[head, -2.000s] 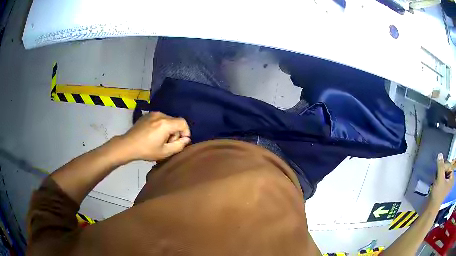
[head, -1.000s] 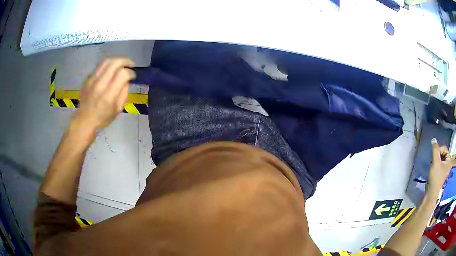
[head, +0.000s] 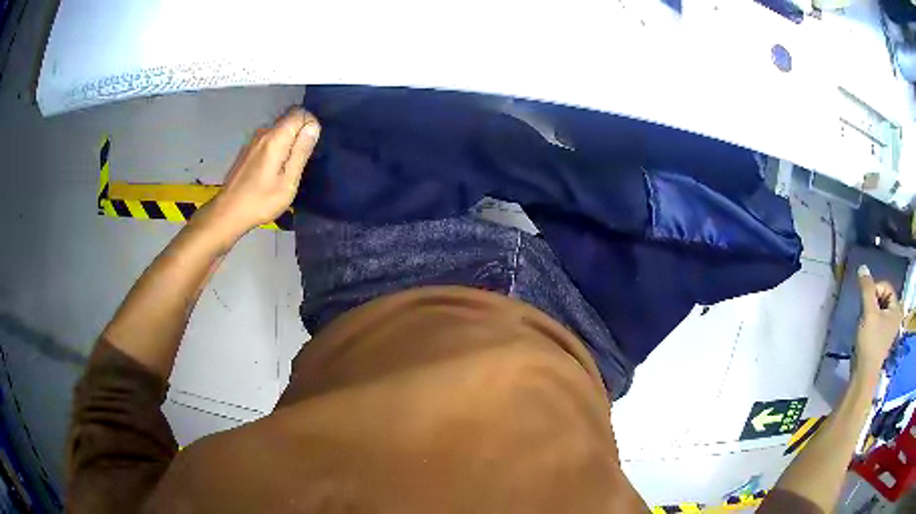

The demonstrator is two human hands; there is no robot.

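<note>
The dark navy garment (head: 402, 166) lies across my lap, over my dark jeans, with its far part out of sight under the table edge. A shiny satiny patch (head: 693, 211) shows on its right part. My left hand (head: 276, 166) is at the garment's left end by the table edge, fingers closed on the cloth. My right hand (head: 879, 306) is far out at the right, small, with thumb raised and fingers curled. Whether it holds anything cannot be told.
The white table (head: 402, 45) runs across the top. Below are pale flooring with yellow-black tape (head: 161, 209) and a green arrow sign (head: 772, 419). A red object (head: 889, 464) and blue items are at the lower right. A grey surface is near my right hand.
My left hand moved up and then right toward the table edge with the cloth. The garment shifted up off my lap, showing more jeans. My right hand moved slightly left.
</note>
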